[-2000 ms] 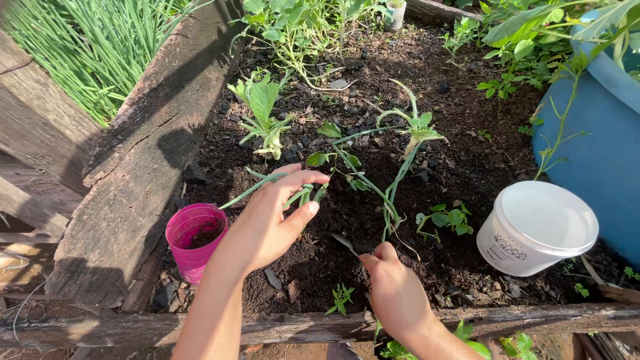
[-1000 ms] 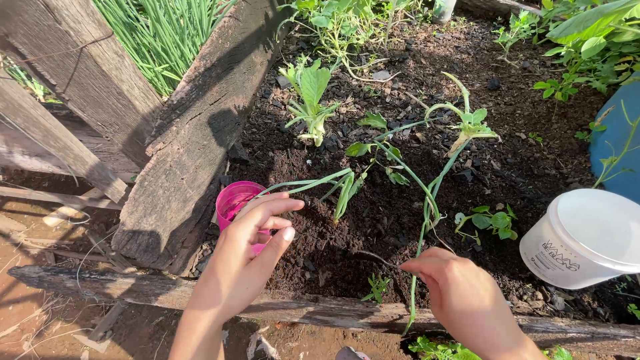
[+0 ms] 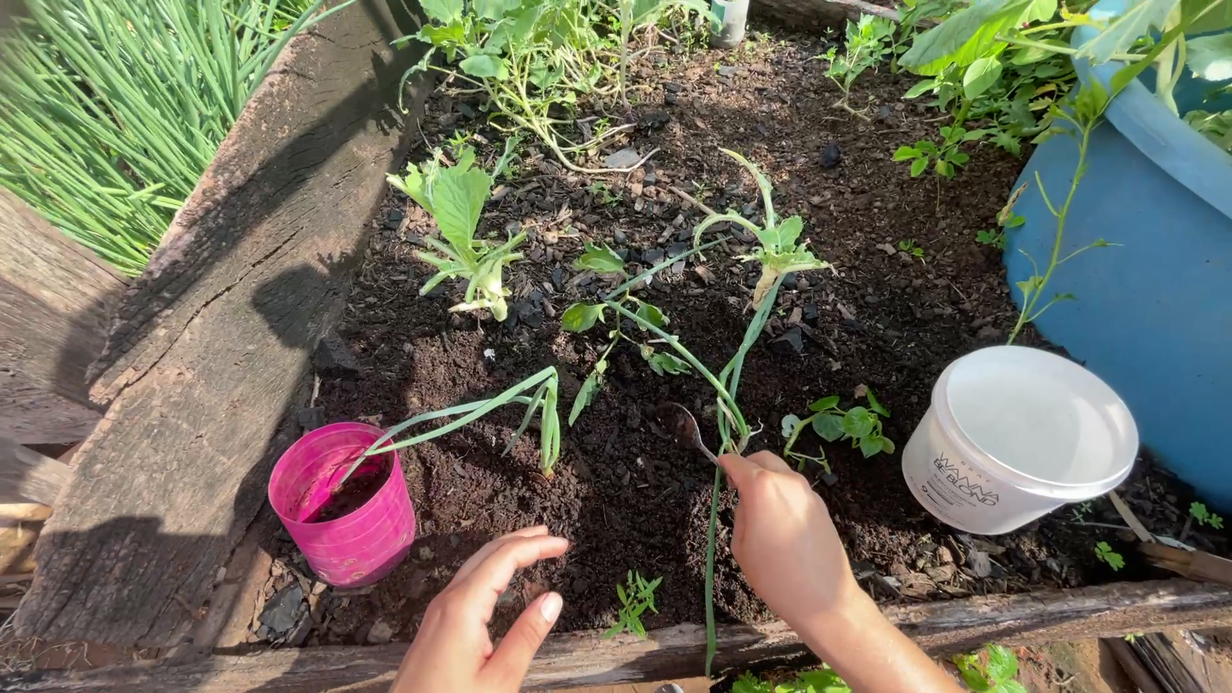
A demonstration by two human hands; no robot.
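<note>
My left hand [image 3: 491, 606] is held over the near soil with fingers apart and nothing in it. A metal spoon [image 3: 691, 428] is gripped in my right hand [image 3: 789, 539], its bowl resting on the dark soil. Long green onion stalks [image 3: 736, 385] cross beside the right fingers; whether they are held too, I cannot tell. Left of them, another green onion plant [image 3: 549, 423] stands in the soil with its bent leaves reaching over a pink plastic pot [image 3: 342, 505], which has soil inside. A white plastic tub [image 3: 1020, 438] sits to the right of my right hand.
Weathered planks [image 3: 221, 289] edge the bed at left, and a wooden beam [image 3: 597, 654] runs along the front. A large blue container [image 3: 1126, 260] stands at right. Small leafy plants [image 3: 472, 231] grow farther back, with a sprig [image 3: 633, 604] near the front beam.
My left hand has drawn back toward the front from the bent onion leaves, which it was touching two seconds ago. The spoon's bowl shows more plainly now.
</note>
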